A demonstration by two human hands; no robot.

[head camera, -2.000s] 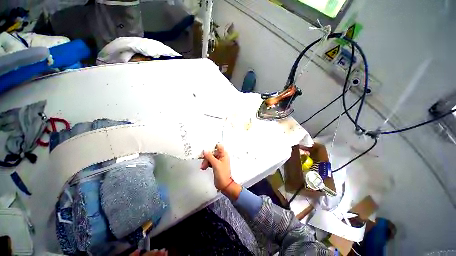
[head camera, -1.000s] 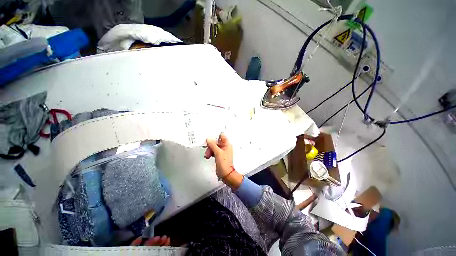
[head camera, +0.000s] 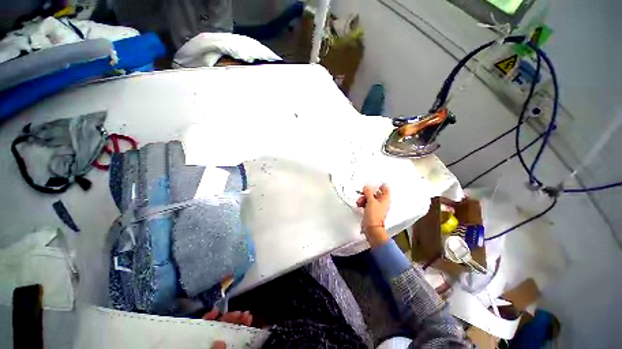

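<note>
A long white card [head camera: 160,332] with a dashed edge runs along the bottom edge of the view. My left hand [head camera: 230,317] is partly cut off and grips this card between fingers and thumb. My right hand [head camera: 374,208] is pinched at the end of a pale curved edge over the table's right part; the card there blends into the white surface. A tied bundle of grey and blue denim pieces [head camera: 208,238] lies on the table [head camera: 293,232] at left, with a pale strip around it and a small white paper [head camera: 213,183] on top.
A steam iron [head camera: 417,136] stands at the table's right end. Red-handled scissors [head camera: 121,146] lie beside a grey cloth with a black strap [head camera: 68,146]. A dark denim scrap [head camera: 65,215] and cream pieces [head camera: 41,266] lie at left. A cardboard box [head camera: 428,235] is below right.
The white card no longer lies across the bundle, and the bundle's top now shows. My right hand has moved right. The view has shifted, with the bundle and iron further right in it.
</note>
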